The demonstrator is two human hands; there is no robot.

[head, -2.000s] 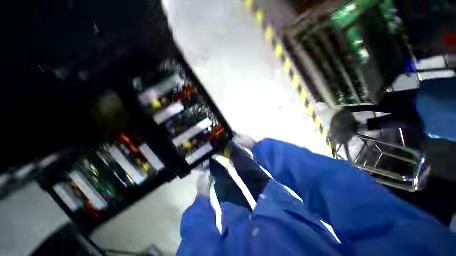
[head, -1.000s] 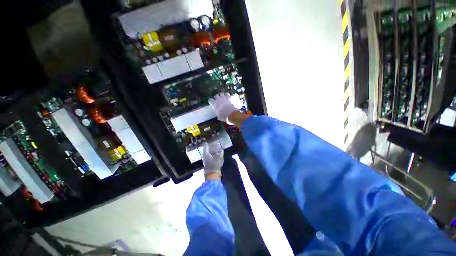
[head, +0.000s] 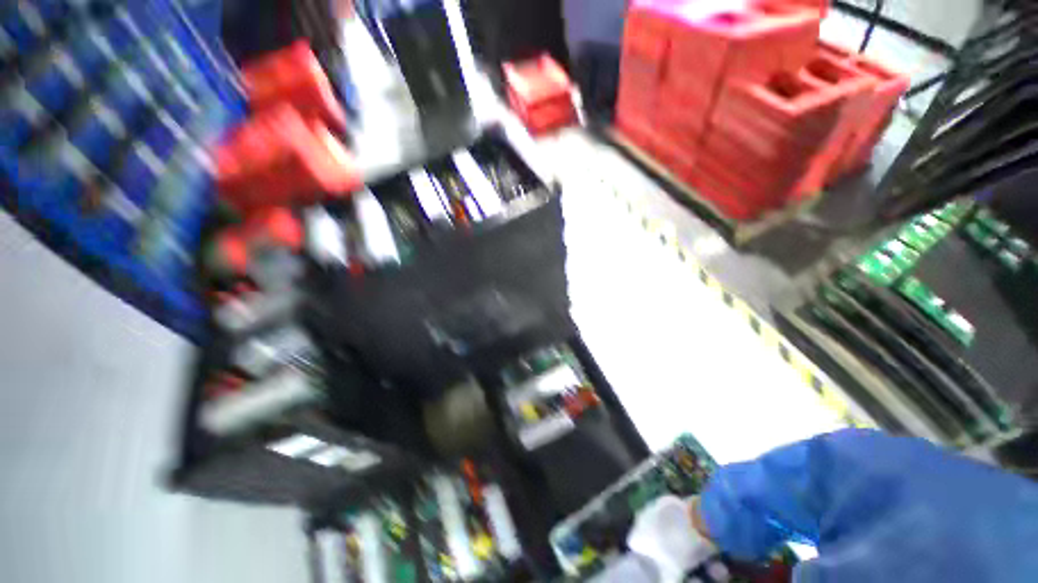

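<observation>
A green power board (head: 620,507) is at the bottom, slanted across the right edge of a black crate (head: 609,393). My right hand (head: 672,538), in a white glove below a blue sleeve, grips this board; its fingers are blurred. A pale blurred patch at the bottom edge beside it may be my left hand, but I cannot tell. Another power board (head: 552,399), with white heatsinks, lies in the crate's upper part. More boards (head: 427,530) stand in a second black crate at the bottom left.
Black crates with boards (head: 455,273) are stacked ahead. Red-orange crates (head: 728,114) stand on a pallet beyond yellow-black floor tape (head: 740,308). Blue racking (head: 103,148) is at the upper left. A rack with green boards (head: 911,273) is at the right. The picture is blurred.
The view has swung up and forward. The lower board, which lay in the crate under my gloves, is now out of its place and slanted in my right hand.
</observation>
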